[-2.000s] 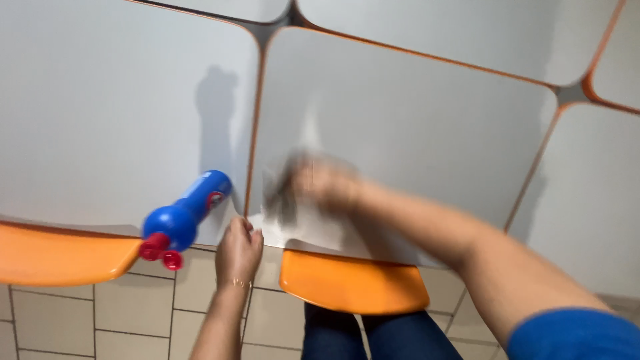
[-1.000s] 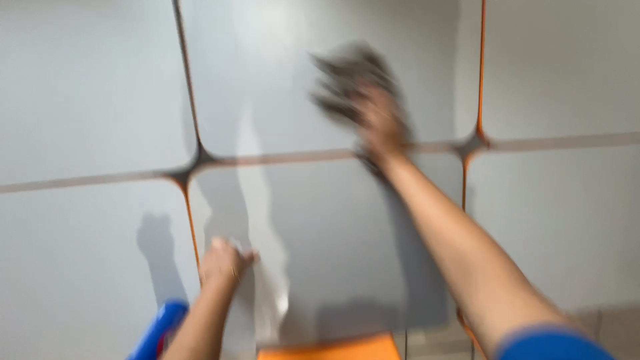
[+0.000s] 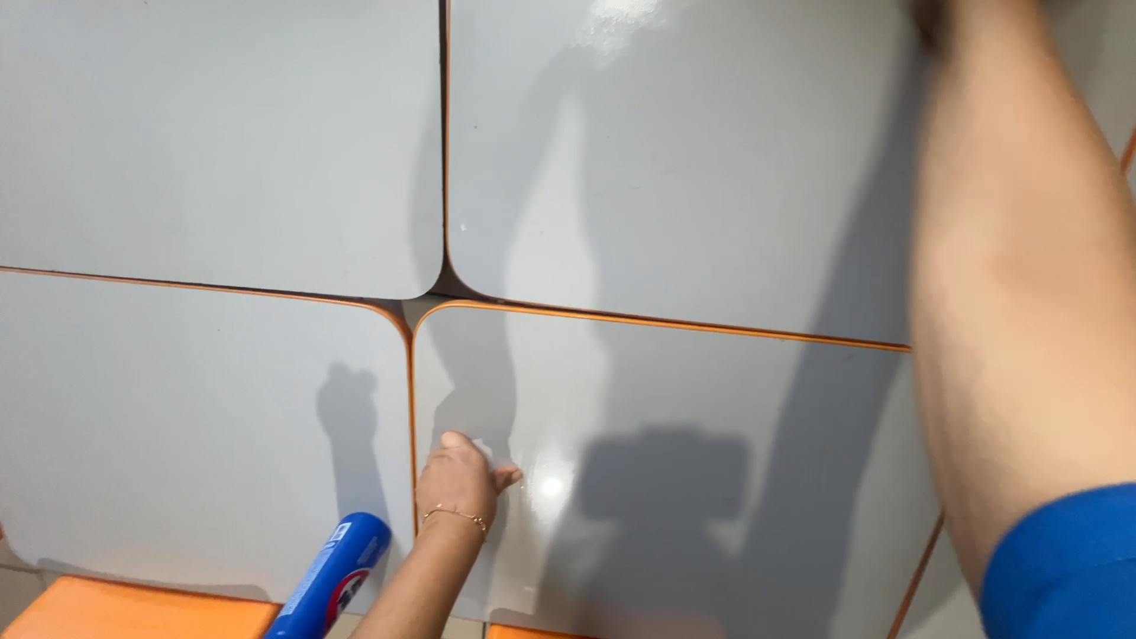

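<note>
My left hand, with a thin bracelet at the wrist, rests on the near white tabletop beside its orange-edged seam. Something small and whitish shows between its thumb and fingers; what it is cannot be told. My right arm stretches far forward across the tables on the right, and only a dark, cut-off bit of the hand or what it holds shows at the top edge. Left of my left forearm lies a blue plastic bottle with a red and white label, its lower part cut off by the frame.
Several white tabletops with orange edges stand pushed together, with a small gap where their rounded corners meet. An orange chair is at the lower left, and part of another orange seat shows at the bottom. Tiled floor shows at the edges.
My right hand, with a greyish cloth in it a second ago, has moved forward and right to the top edge. My left hand stays near the seam. The view has shifted.
</note>
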